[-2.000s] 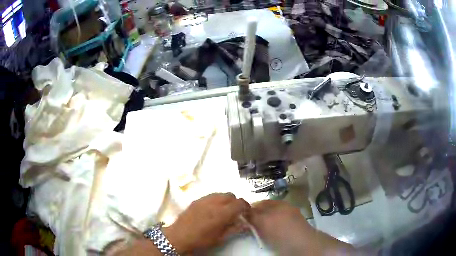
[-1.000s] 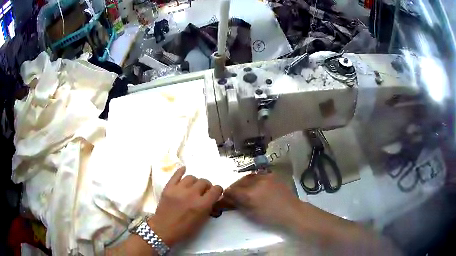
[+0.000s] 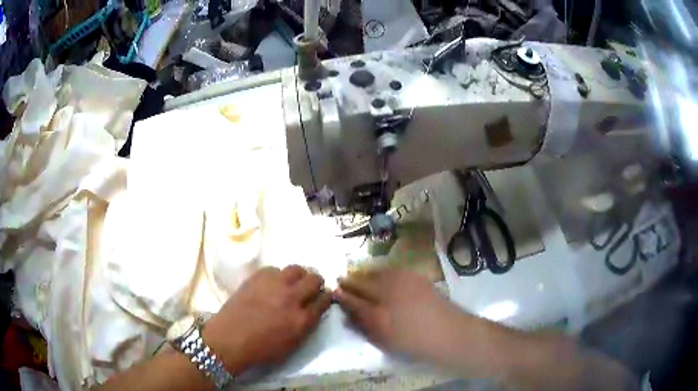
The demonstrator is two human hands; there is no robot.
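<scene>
Cream fabric (image 3: 168, 229) lies spread to the left of the needle area, washed out by the lamp. My left hand (image 3: 283, 309), with a metal watch at the wrist, is bent over the fabric's near edge. My right hand (image 3: 379, 298) is beside it, fingertips almost touching the left ones, just in front of the presser foot (image 3: 380, 224). What lies between my fingertips is too small and bright to make out. The sewing machine head (image 3: 337, 145) stands above and behind the hands. The needle cannot be made out.
Black-handled shears (image 3: 482, 243) lie under the machine arm. Second scissors (image 3: 617, 244) lie further right. A crumpled cream pile (image 3: 53, 153) is at the left. A pale thread guide post (image 3: 308, 30) rises from the head. Dark fabric (image 3: 490, 19) lies behind the machine.
The view has shifted, so the machine sits higher and further left. My hands have flattened beside each other at the fabric's near edge. A dark bit under my fingers a second ago no longer shows.
</scene>
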